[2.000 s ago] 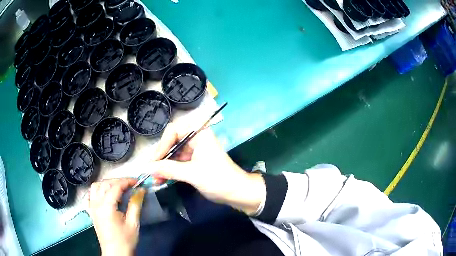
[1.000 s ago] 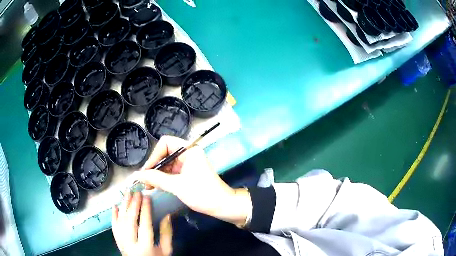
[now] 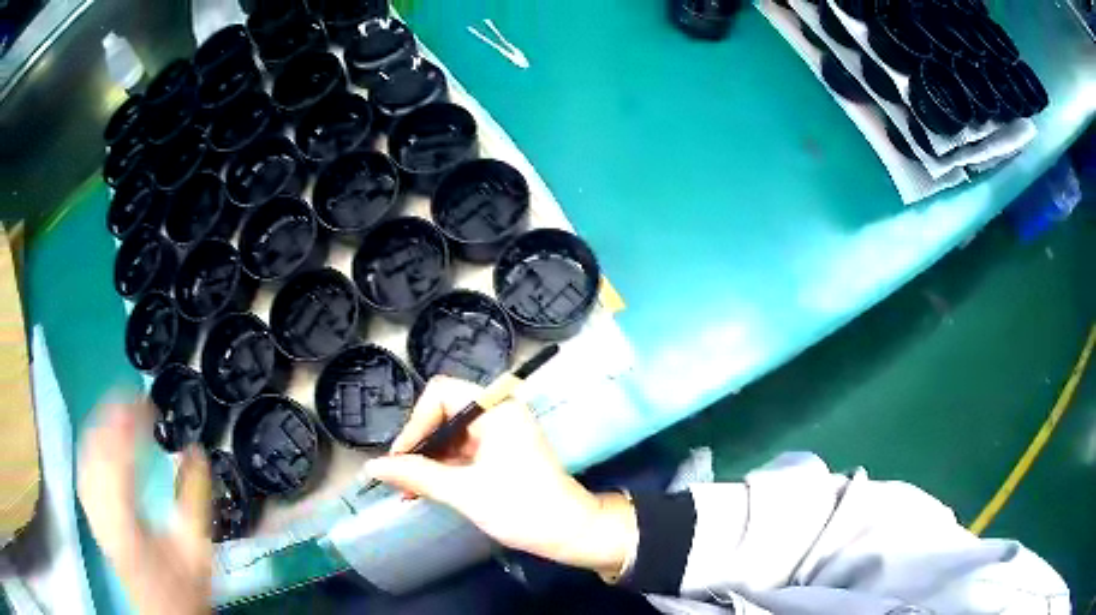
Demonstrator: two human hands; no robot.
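Black round housings [image 3: 368, 396] stand open side up in rows on a white sheet [image 3: 590, 382], with ribs and blocks on their floors. My right hand [image 3: 481, 463] is in front of the nearest row and holds a thin pen-like tool [image 3: 451, 430] with a dark end and a lighter section. The tool's tip is low at the sheet's front edge. My left hand [image 3: 147, 511] is blurred at the lower left, partly in front of a corner housing, fingers apart, with nothing visible in it. A pale translucent sheet [image 3: 409, 543] lies below my right hand at the bench edge.
Stacked housings between white sheets [image 3: 925, 180] stand at the upper right. A single dark housing [image 3: 703, 15] is at the top edge. A white V-shaped item [image 3: 499, 43] lies on the blue-green mat [image 3: 721, 228]. A small bottle [image 3: 121, 60] stands upper left. Brown cardboard [image 3: 15, 396] is at the left edge.
My left hand has left the right hand's side and moved left with its fingers spread. My right hand still holds the tool. The view has shifted, so the housings sit lower and further right.
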